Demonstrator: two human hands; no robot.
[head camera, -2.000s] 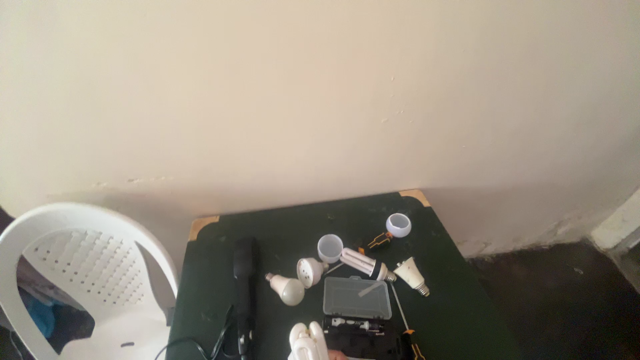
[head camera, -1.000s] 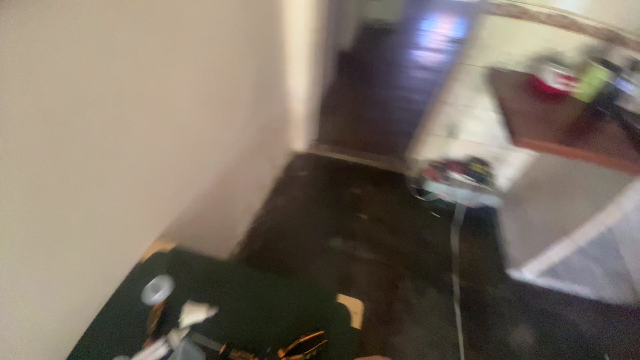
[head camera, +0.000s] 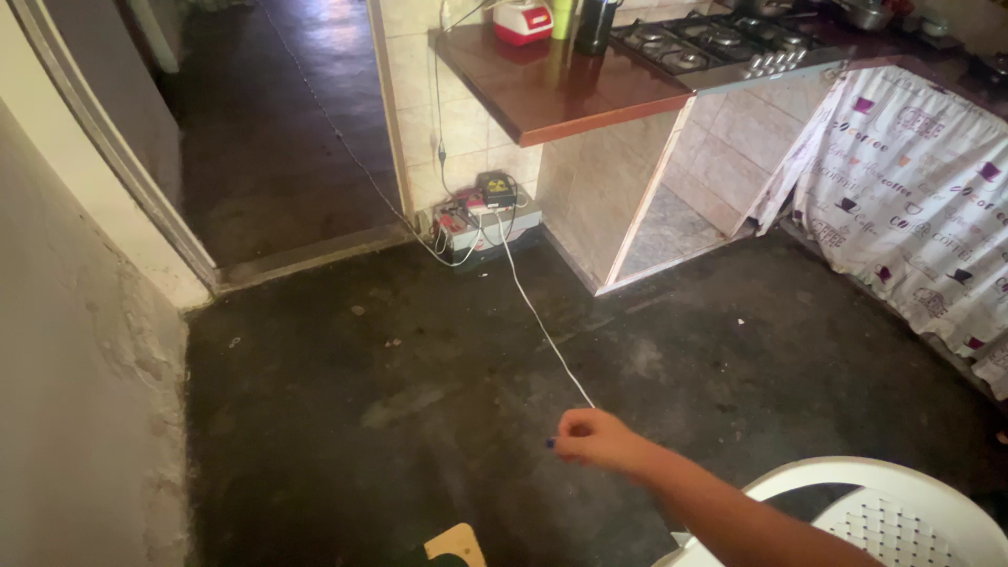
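Observation:
My right hand (head camera: 594, 441) reaches in from the lower right, above the dark floor, with its fingers curled. A small dark blue spot shows at its fingertips; whether it is a nail or a small object I cannot tell. A white cable (head camera: 543, 327) runs from a grey power unit (head camera: 516, 232) by the wall down to the back of this hand. Past that point the cable is hidden, and whether the hand touches it is unclear. My left hand is out of view. At the bottom edge shows one corner (head camera: 457, 543) of the table.
A white plastic chair (head camera: 890, 512) stands at the lower right. Beyond are a brown countertop (head camera: 551, 87), a gas stove (head camera: 709, 47) and a printed curtain (head camera: 913, 181). An open doorway (head camera: 276, 142) lies at the upper left, with a rough wall (head camera: 87, 378) beside it.
The view has swung far right, from the table with light bulbs to the kitchen floor. My right arm is now stretched out in view.

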